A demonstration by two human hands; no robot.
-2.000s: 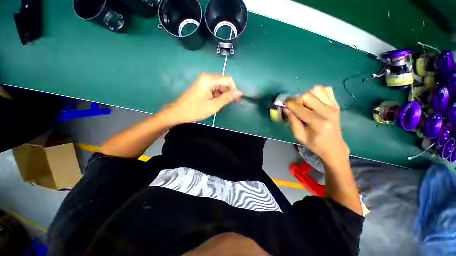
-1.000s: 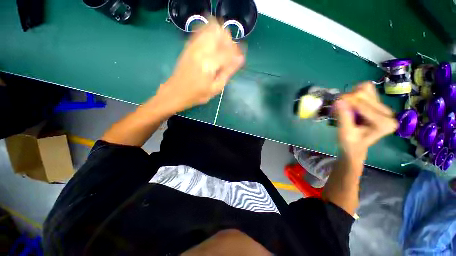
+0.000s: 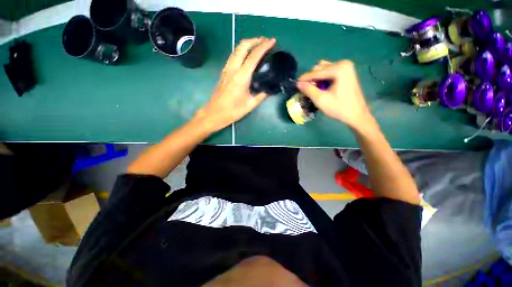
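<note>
My left hand [image 3: 238, 84] is closed around a black cup-shaped housing [image 3: 276, 72] above the middle of the green bench. My right hand [image 3: 336, 92] is just right of it, with its fingertips pinched at the housing's right side. Thin strands show at the fingertips; the exact piece pinched is too small to tell. An inner assembly [image 3: 300, 109] with a cream-yellow base hangs or lies under my right hand, its purple part mostly hidden by the fingers. I cannot tell whether it touches the bench.
Several black housings [image 3: 173, 32] stand at the back left, with a dark angular part [image 3: 20, 67] at the far left. Several purple-topped cores [image 3: 453, 91] are grouped at the right. A white rail [image 3: 314, 18] runs along the back. Blue cloth shows at the right edge.
My left hand has taken hold of a housing and brought it toward the middle. My right hand has moved left with the core to meet it. The view has shifted.
</note>
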